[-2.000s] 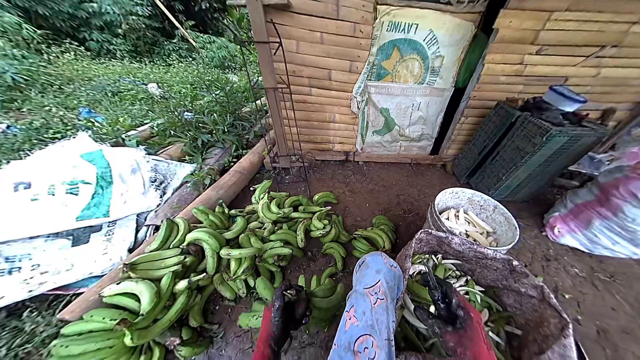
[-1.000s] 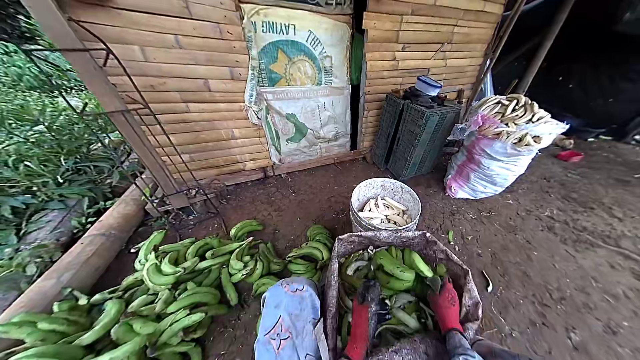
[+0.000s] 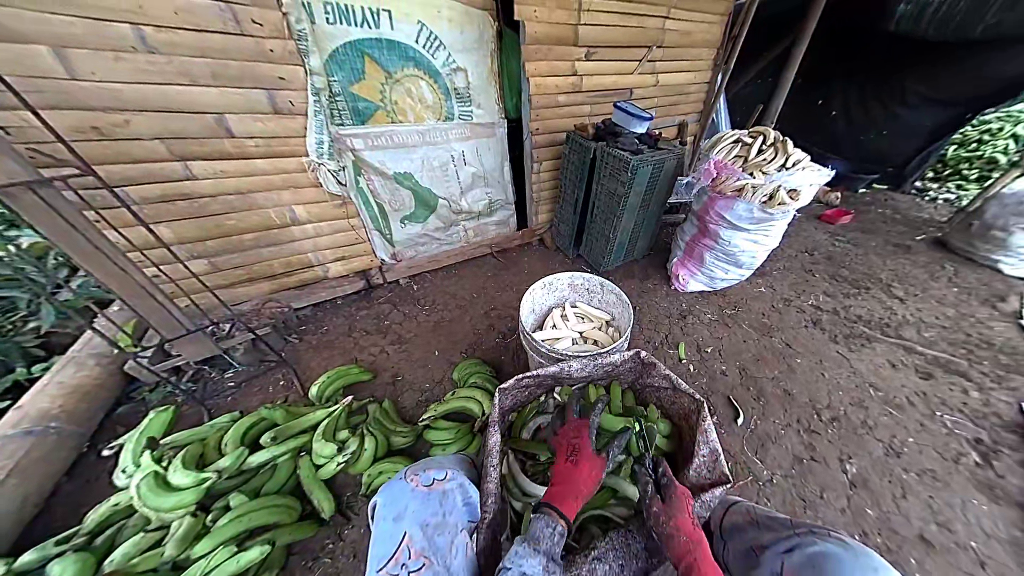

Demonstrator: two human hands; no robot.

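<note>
Inside an open sack with a dark, stained rim lies a bunch of green bananas, with green and pale peels around it. My left hand, in a red glove with dark fingers, reaches over the bunch and holds it with spread fingers. My right hand, gloved alike, is just to the right, its fingertips bent close to the stems; a thin thing shows by them, too small to name. Just beyond the sack stands a whitish bucket of peeled bananas. A large pile of green bananas lies on the soil to the left.
A bamboo wall hung with printed feed sacks stands ahead. Dark plastic crates and a white-and-pink sack heaped with peels are beyond the bucket. A thick pole borders the left; my knees flank the open sack.
My hands were apart two seconds ago, the left outside the sack; both are now inside it, close together over the green bananas. The view has swung to the right.
</note>
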